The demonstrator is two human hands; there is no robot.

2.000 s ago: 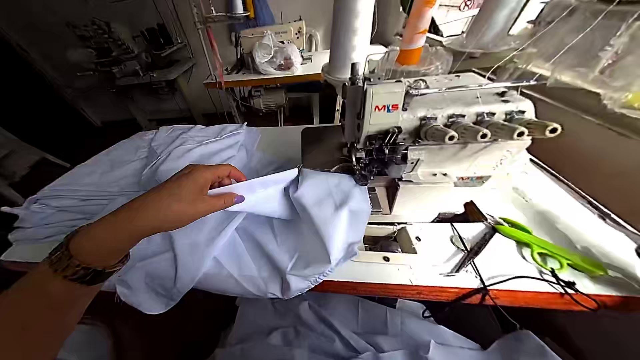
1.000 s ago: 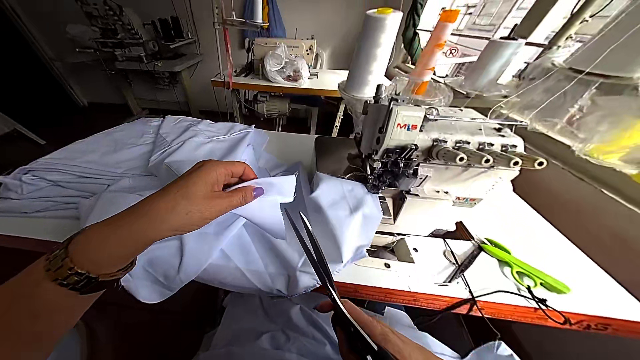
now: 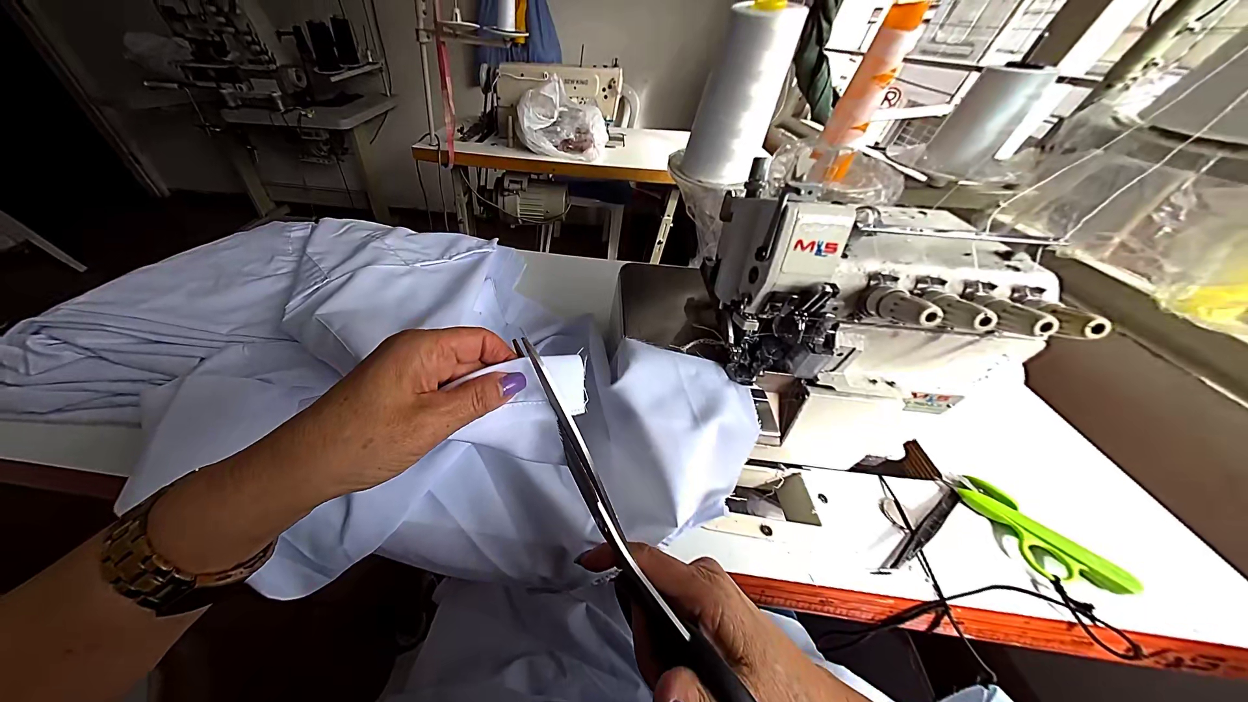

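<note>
My left hand point(image 3: 414, 409) pinches a folded edge of light blue fabric point(image 3: 487, 517) between thumb and fingers. In my right hand point(image 3: 712, 614) is a pair of long scissors point(image 3: 597, 487) with dark handles. Their narrow blades lie across the pinched fold, just beyond my left fingertips. The fold's short end, with a frayed edge, sticks out to the right of the blades. The fabric is bunched over the table to the left and hangs past its front edge. Part of it lies close to the overlock sewing machine point(image 3: 780, 302).
Green-handled snips point(image 3: 1043, 541) and a black cord point(image 3: 936, 604) lie at the table's front right. Thread cones, one a tall white cone point(image 3: 746, 93), stand behind the overlock. Farther back, a second sewing machine point(image 3: 561, 88) holds a plastic bag point(image 3: 563, 122).
My right hand, out of view two seconds ago, came in with the scissors. Since one second ago the blades have moved up onto the fold held by my left hand.
</note>
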